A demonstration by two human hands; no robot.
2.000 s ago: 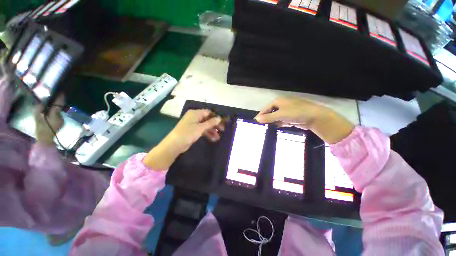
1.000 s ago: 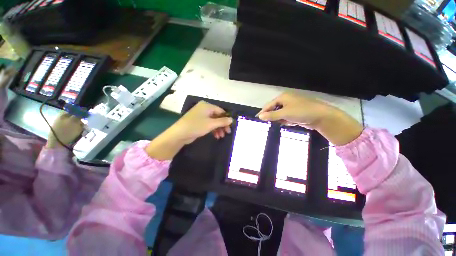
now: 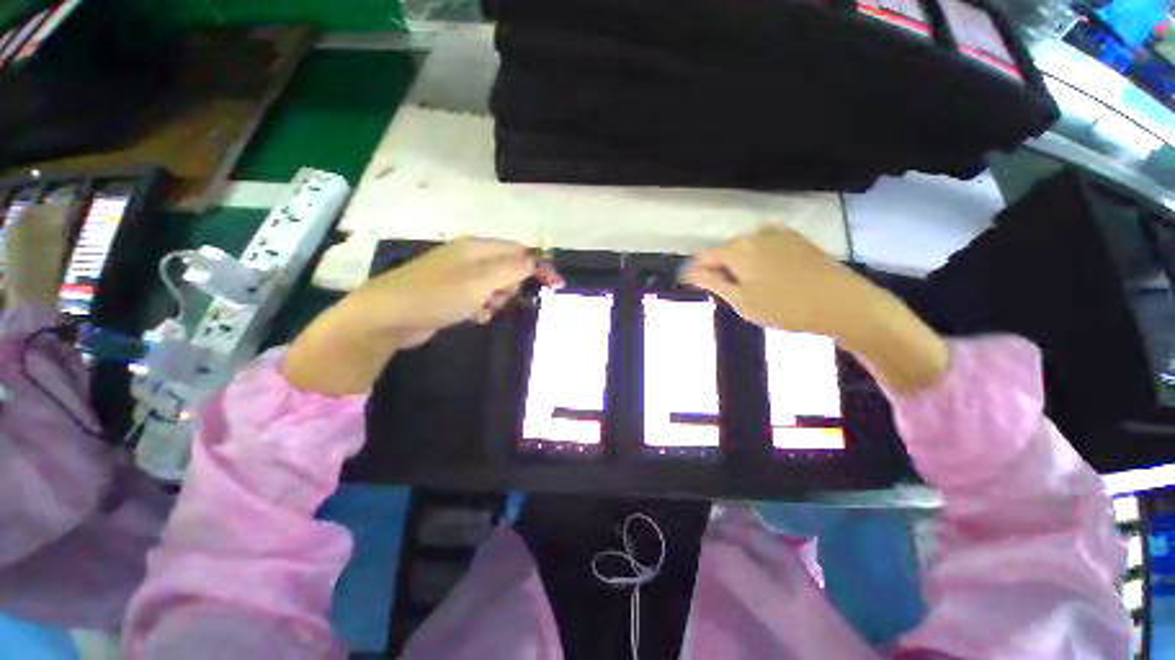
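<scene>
A black phone tray (image 3: 438, 438) lies in front of me with three lit smartphones: the left one (image 3: 567, 368), the middle one (image 3: 680, 371) and the right one (image 3: 804, 387). My left hand (image 3: 483, 284) is at the top edge of the left phone, thumb and fingers pinched around a small dark item I cannot make out clearly. My right hand (image 3: 760, 277) is above the top edge of the middle phone, blurred, its fingers curled; whether it holds something is unclear. A looped white cord (image 3: 631, 565) hangs at the tray's near edge.
A tall stack of black trays (image 3: 722, 116) stands behind on a pale board (image 3: 438, 168). A white power strip (image 3: 290, 239) with plugs is at left. Another person's hand (image 3: 36, 252) is at a phone tray at far left. More black trays (image 3: 1057, 310) stand at right.
The view has shifted, so the scene sits further left. My right hand has moved away from the left phone to the middle phone's top. The neighbour's hand now covers part of their tray.
</scene>
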